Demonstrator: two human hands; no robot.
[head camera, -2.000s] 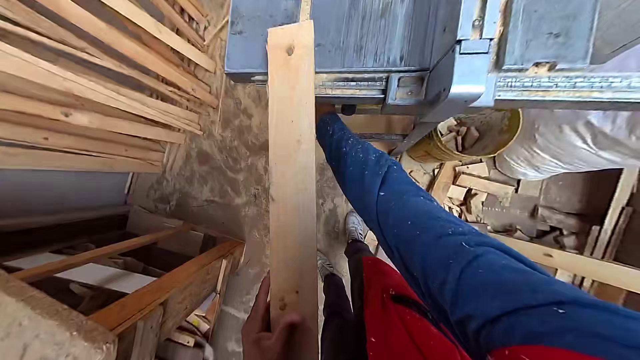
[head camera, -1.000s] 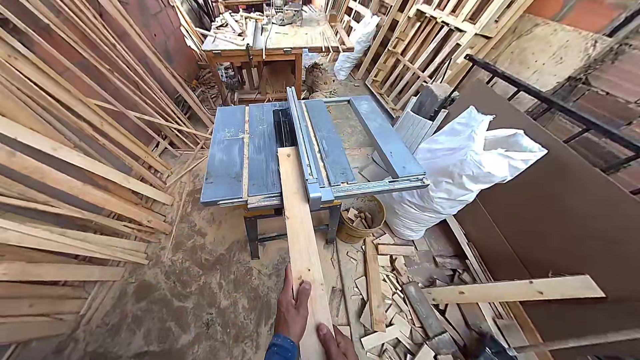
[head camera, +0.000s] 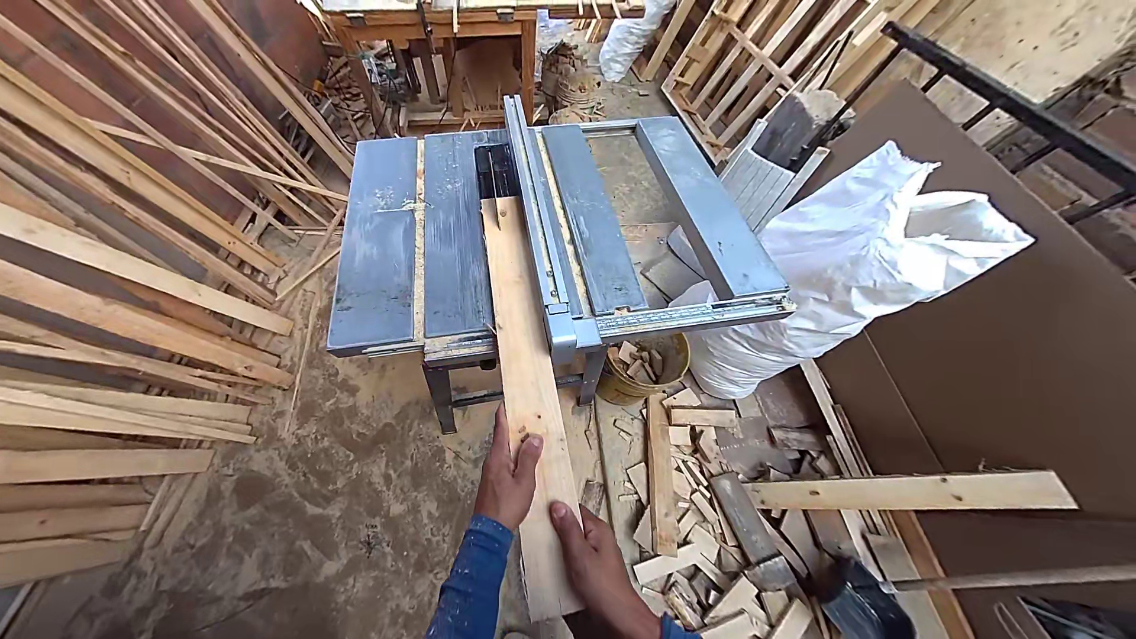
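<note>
A long wooden board (head camera: 524, 355) lies with its far end on the table saw's grey metal top (head camera: 457, 257), beside the rip fence (head camera: 532, 213). The saw blade (head camera: 493, 169) stands in the dark throat opening at the board's far end, where a short slit shows in the wood. My left hand (head camera: 510, 475) grips the board's left edge, thumb on top. Nearer to me, my right hand (head camera: 595, 559) holds the right edge close to the near end, thumb on top. The board's near part sticks out past the saw's front rail.
Wooden strips (head camera: 133, 257) lean at the left. Right of the saw stand a bucket of offcuts (head camera: 643, 368) and a white sack (head camera: 825, 266). Wood scraps (head camera: 701, 532) cover the floor at the lower right. A wooden workbench (head camera: 435, 27) stands behind.
The view has swung up from the saw's front edge. Both hands now hold the board; two seconds ago one hand held it and the other arm reached toward the saw's front. The board has moved farther onto the saw.
</note>
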